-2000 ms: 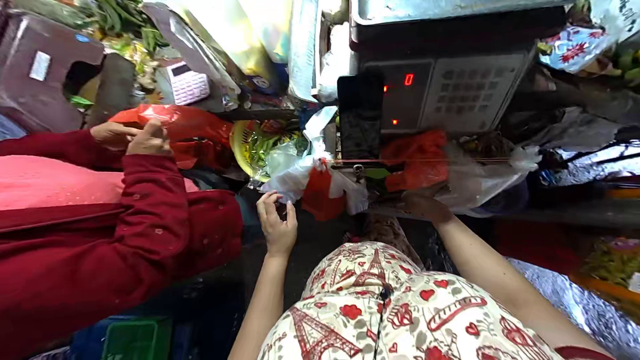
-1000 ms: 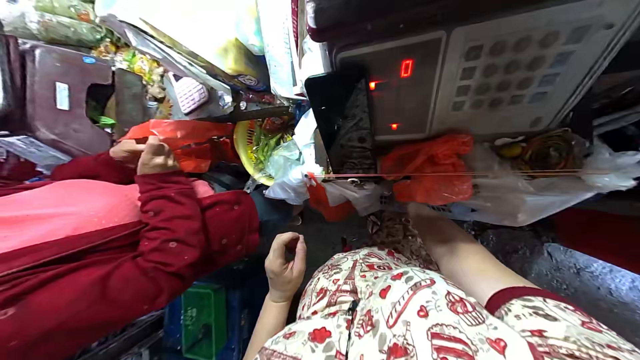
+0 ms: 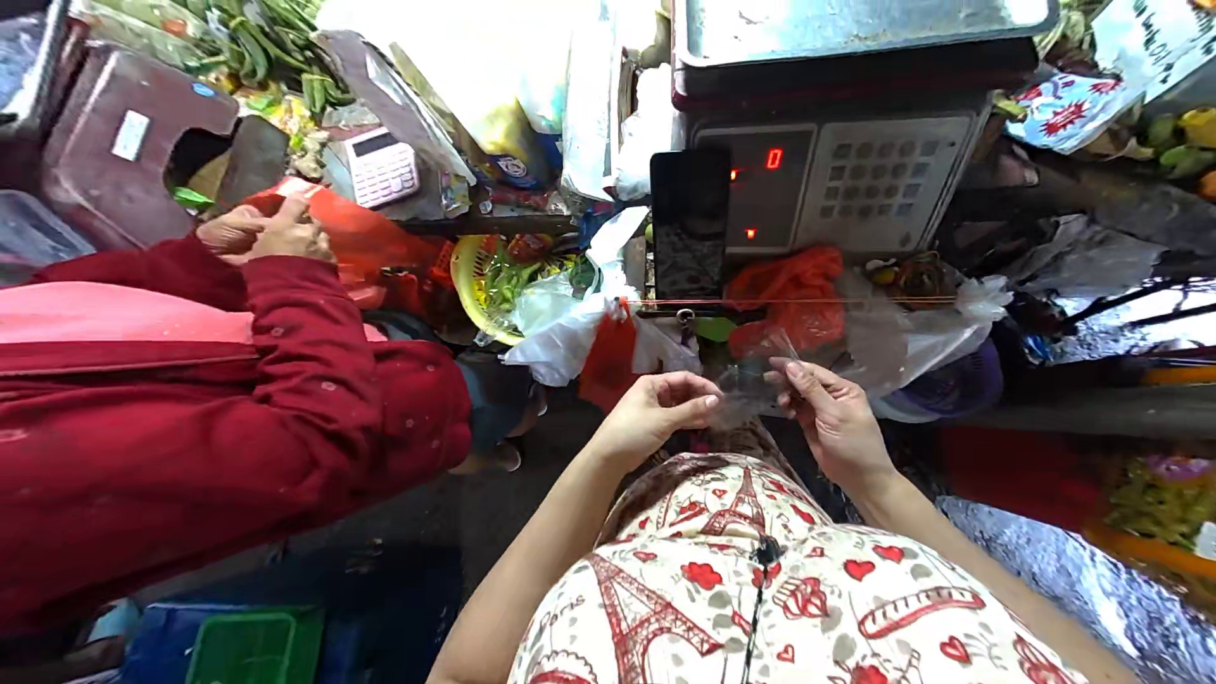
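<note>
A thin clear plastic bag stretches between my two hands, just above my lap. My left hand pinches its left side with thumb and fingertips. The right side is gripped by my right hand. White plastic bags and a red plastic bag hang beyond my left hand. Past my right hand lies another red plastic bag, beside clear bags. A black smartphone leans against the digital scale, whose red display is lit.
At left, a person in a dark red sleeve has both hands on a red bag. A yellow basket holds greens. A calculator lies behind. Blue and green crates are at lower left, a purple basket at right.
My right hand has come from beside the bags at the counter edge to in front of me. Both hands now hold a clear bag. My left hand, earlier without one, has moved up to it.
</note>
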